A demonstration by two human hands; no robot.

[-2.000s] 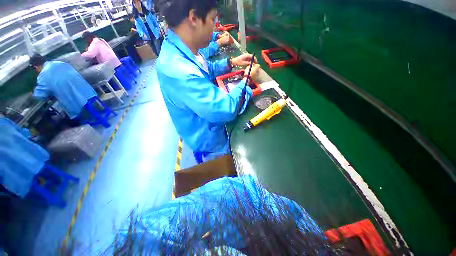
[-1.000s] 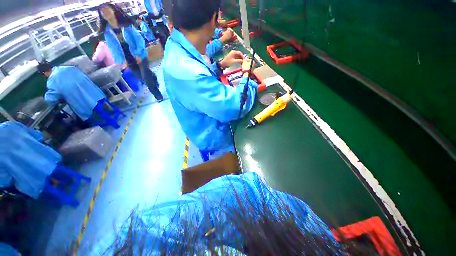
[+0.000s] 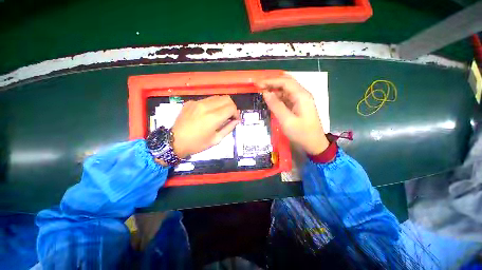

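Note:
An open tablet unit (image 3: 256, 138) with white and silver innards lies flat inside a red frame (image 3: 138, 113) on the green bench. My left hand (image 3: 205, 122) is over the middle of the unit, fingers bent and fingertips together near the small silver parts; whether they pinch something is hidden. My right hand (image 3: 295, 112) is at the frame's upper right corner, thumb and fingers curled over it; what is under the fingertips cannot be told. A white sheet (image 3: 320, 95) lies right of the frame, partly under my right hand.
A yellow wire (image 3: 377, 98) lies in loose loops on the bench at the right. A chipped white rail (image 3: 227, 51) runs behind the frame. Beyond it, another red frame (image 3: 312, 17) sits on the green conveyor. A grey post (image 3: 444, 32) stands at the upper right.
The view has swung from the neighbouring worker and the aisle down to the bench in front of me. Both my hands and the whole red frame with the tablet now show.

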